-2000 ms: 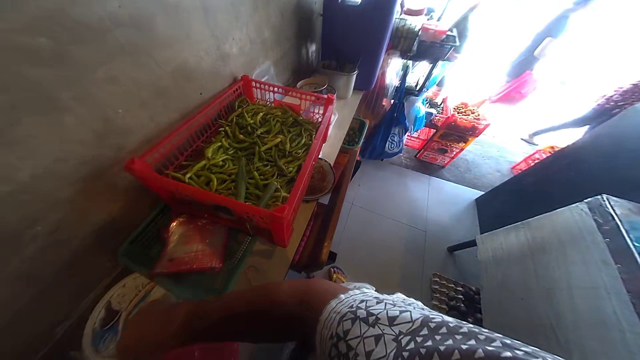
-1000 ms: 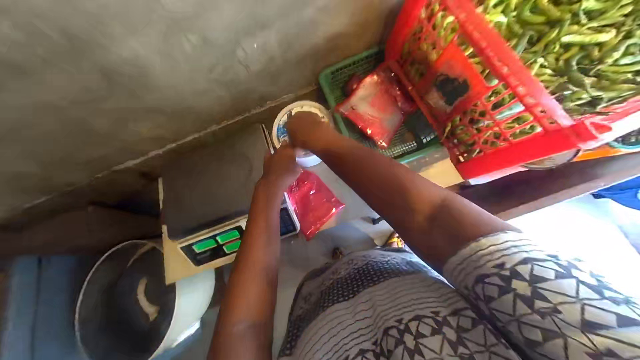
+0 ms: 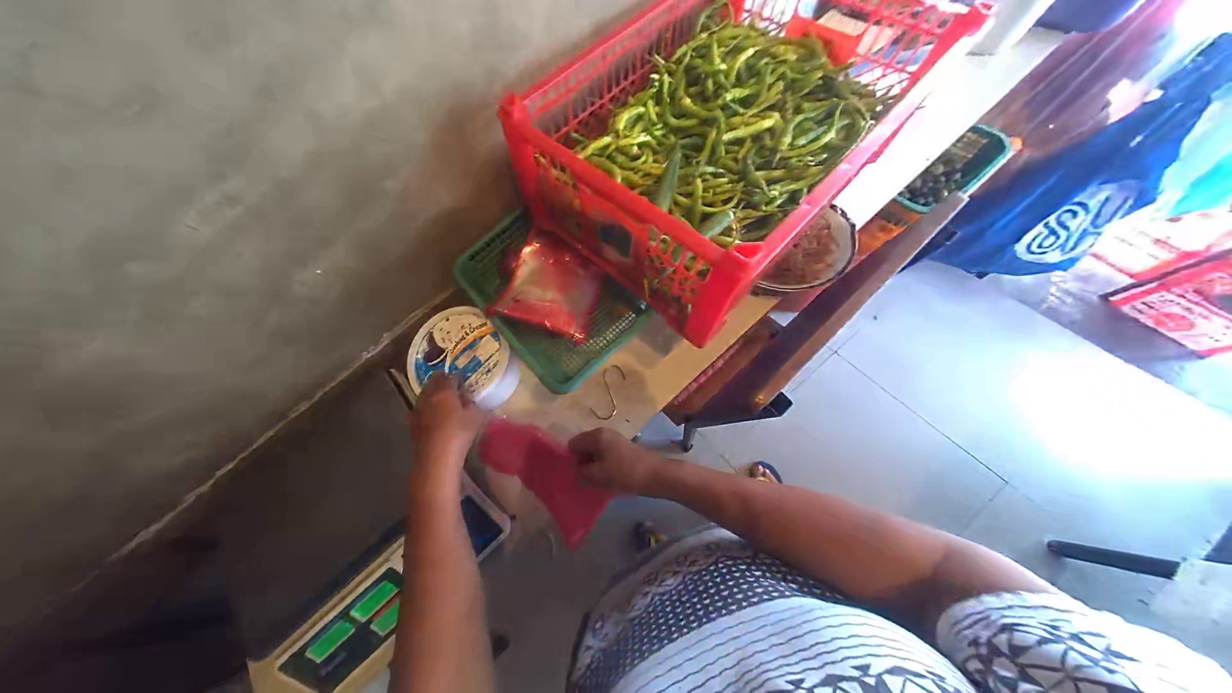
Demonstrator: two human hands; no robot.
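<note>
My left hand (image 3: 446,409) is at the near edge of a round plastic ice-cream tub (image 3: 460,356) with a printed lid; its fingers are partly hidden, so I cannot tell whether they grip the tub. To its right, my right hand (image 3: 606,460) is closed on a thin red plastic bag (image 3: 551,472) that hangs between the two hands. Behind the tub, a packet in red and clear plastic (image 3: 551,289) lies in a green plastic basket (image 3: 563,361). A red plastic crate (image 3: 626,207) full of long green chili peppers (image 3: 741,125) stands partly over that basket.
A digital scale (image 3: 356,626) with green displays is at lower left. A metal S-hook (image 3: 607,393) lies on the wooden table. A bowl of reddish-brown food (image 3: 813,252) sits beside the crate, with a teal basket (image 3: 953,168) farther back. A blue bag (image 3: 1088,192) hangs at right.
My right hand has moved off the tub and now holds the red bag, which lay below both hands one second ago. The view has shifted strongly.
</note>
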